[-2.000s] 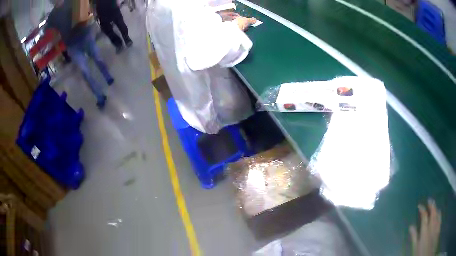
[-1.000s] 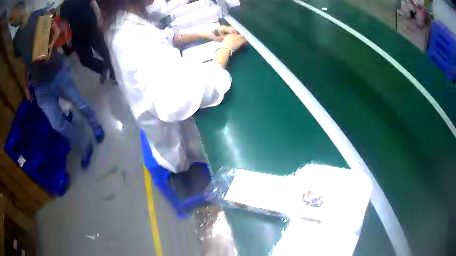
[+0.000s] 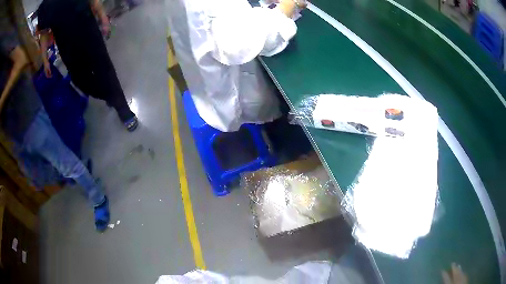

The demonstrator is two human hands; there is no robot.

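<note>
A white printed box (image 3: 347, 117) with small watch pictures lies across the far end of a stack of clear bags (image 3: 396, 194). Loose clear film sticks out past the box's left end. The stack glares white and has ragged, shiny edges. Neither hand touches the box or the stack. My right hand (image 3: 455, 275) is at the bottom edge, right of the stack's near end. Only blurred fingers show and the rest is cut off, so I cannot tell whether it holds anything. My left hand is out of the picture.
The green worktop (image 3: 338, 161) has a pale rail (image 3: 469, 161) along its right. A carton of crumpled clear film (image 3: 299, 194) stands below the left edge. Beyond it, a person in a white smock (image 3: 222, 61) sits on a blue stool (image 3: 222, 172). Two people are on the floor at left.
The view swung away and back, so the box and stack sit again near their earlier place in the picture. The two people at left have moved closer. Less of my right hand shows than two seconds ago.
</note>
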